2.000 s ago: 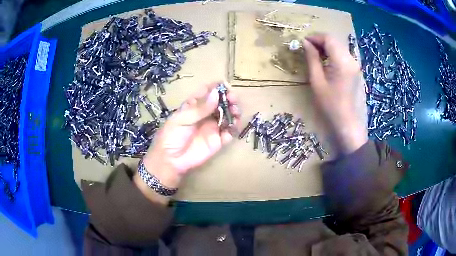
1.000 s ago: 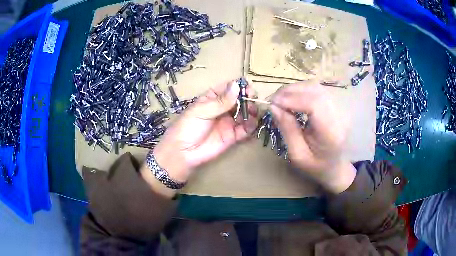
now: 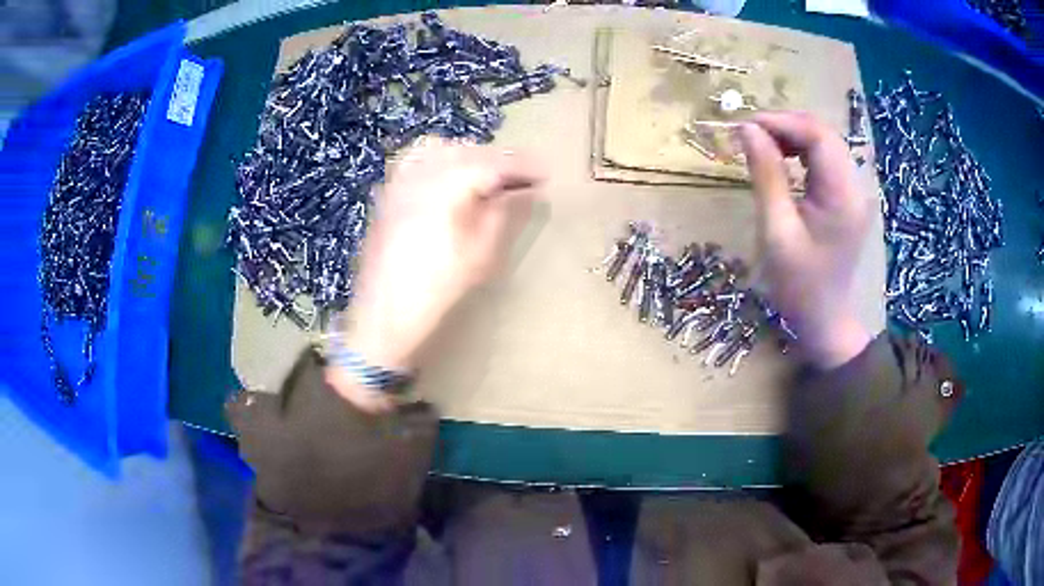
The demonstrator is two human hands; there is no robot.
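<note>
My left hand (image 3: 429, 235) is blurred, palm down at the right edge of the large heap of small dark assemblies (image 3: 315, 172); whether it holds anything cannot be told. My right hand (image 3: 811, 218) is at the right side of the stained cardboard pad (image 3: 641, 132), with its fingertips pinched on a thin pale stick (image 3: 719, 124) whose tip lies over the brown stains. A white dab or small round cap (image 3: 730, 101) shows on the pad just above the stick. A smaller group of assemblies (image 3: 693, 300) lies between my hands on the cardboard sheet (image 3: 538, 378).
Several spare sticks (image 3: 698, 57) lie on the pad. Another pile of assemblies (image 3: 933, 218) is on the green bench at the right. A blue bin (image 3: 155, 263) full of similar parts stands at the left, and another blue bin (image 3: 944, 40) is at the upper right.
The right hand has moved with the stick from the held assembly back to the pad. The left hand has turned over and moved left to the heap; the assembly no longer shows in it.
</note>
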